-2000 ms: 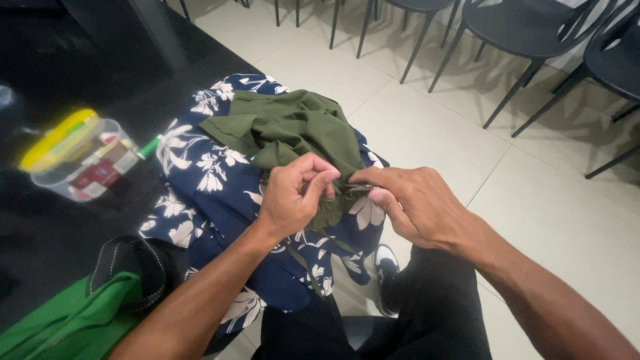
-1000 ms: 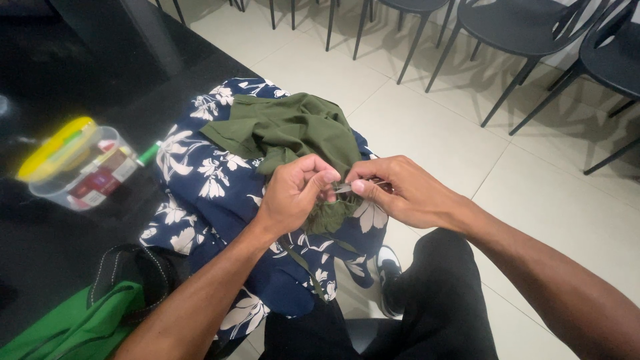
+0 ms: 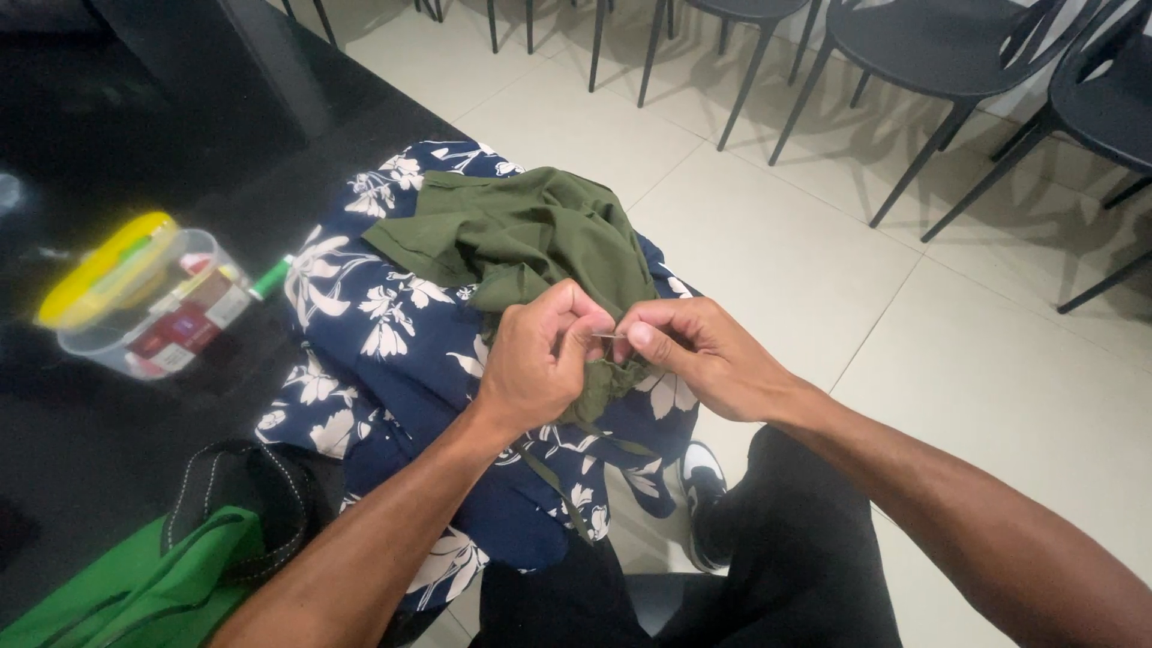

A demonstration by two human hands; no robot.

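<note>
My left hand (image 3: 544, 355) and my right hand (image 3: 697, 351) meet fingertip to fingertip over the cloth. Between them is a thin, light, needle-like piece (image 3: 607, 336), pinched by both; its exact kind is too small to tell. Just below and behind the fingers lies a crumpled olive-green fabric (image 3: 558, 225), its gathered edge under my right fingertips and a narrow green strip hanging down. It rests on a navy fabric with white flowers (image 3: 387, 333), which drapes over the table's edge.
On the black table (image 3: 297, 117) at left stands a clear plastic tub (image 3: 193, 297) with a yellow lid, a green-capped item (image 3: 272, 277) beside it. A green and black bag (image 3: 162, 576) lies at lower left. Black chairs (image 3: 936, 45) line the tiled floor; my knee and shoe (image 3: 704, 495) are below.
Two seconds ago my right hand held a small metallic tool; it does not show now. My fingertips have come together on the thin piece. The green fabric stays on the floral one.
</note>
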